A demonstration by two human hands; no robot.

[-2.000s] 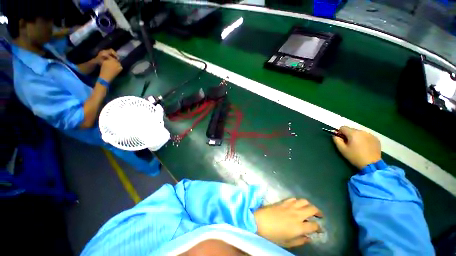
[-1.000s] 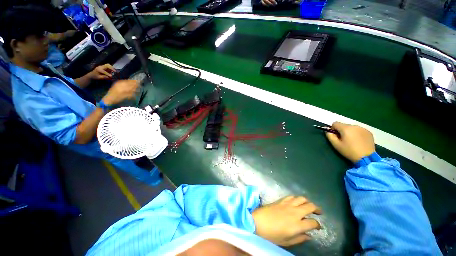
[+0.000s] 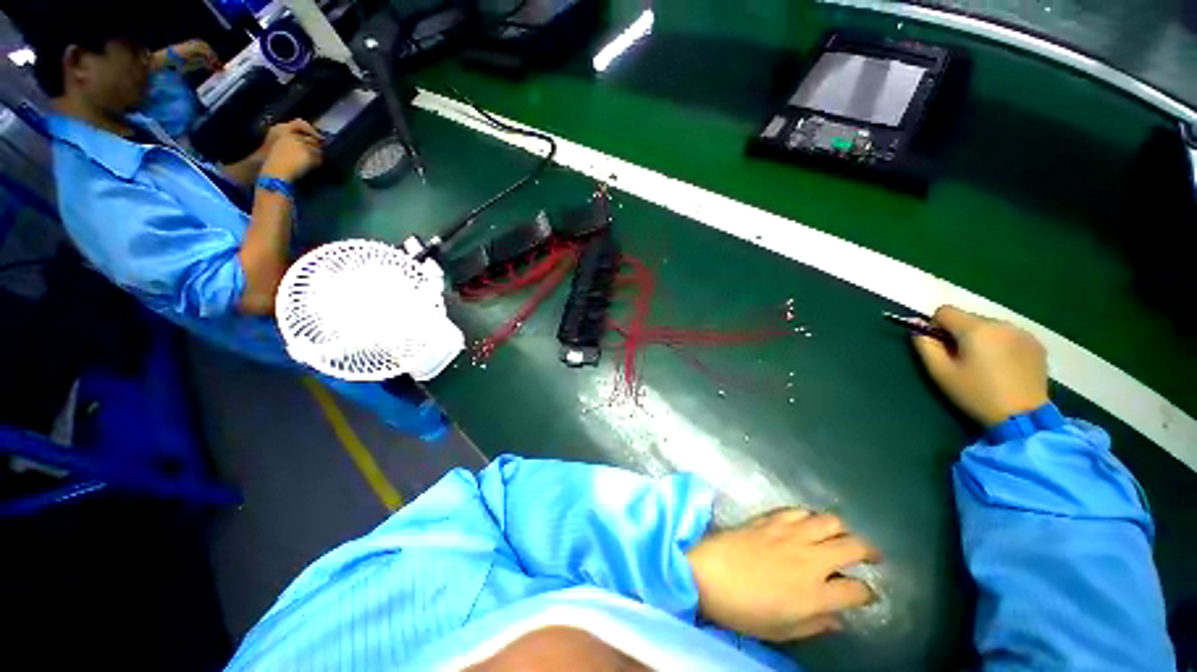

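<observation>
My right hand [image 3: 991, 368] rests near the white rail, closed around a slim dark pen-length tool, likely tweezers [image 3: 915, 324], with its tip pointing left. My left hand [image 3: 784, 574] lies low on the green bench, palm down with fingers slightly bent, by a pale shiny patch; whether anything is under the fingertips cannot be told. Red lead wires [image 3: 683, 336] with tiny pale ends fan out to the left of my right hand. Black holders [image 3: 589, 299] lie among the wires. An open tablet [image 3: 860, 99] with a silver-white panel lies on the conveyor beyond the rail.
A white round fan [image 3: 361, 311] stands at the left bench edge, with a black cable behind it. A person in a blue smock [image 3: 177, 217] works at the far left. The white rail [image 3: 735, 229] runs diagonally between bench and conveyor [image 3: 656, 112]. A dark device edge shows far right.
The view has shifted, so the bench and both hands appear further right. The hands keep about the same pose. The second device at the right is now mostly out of view.
</observation>
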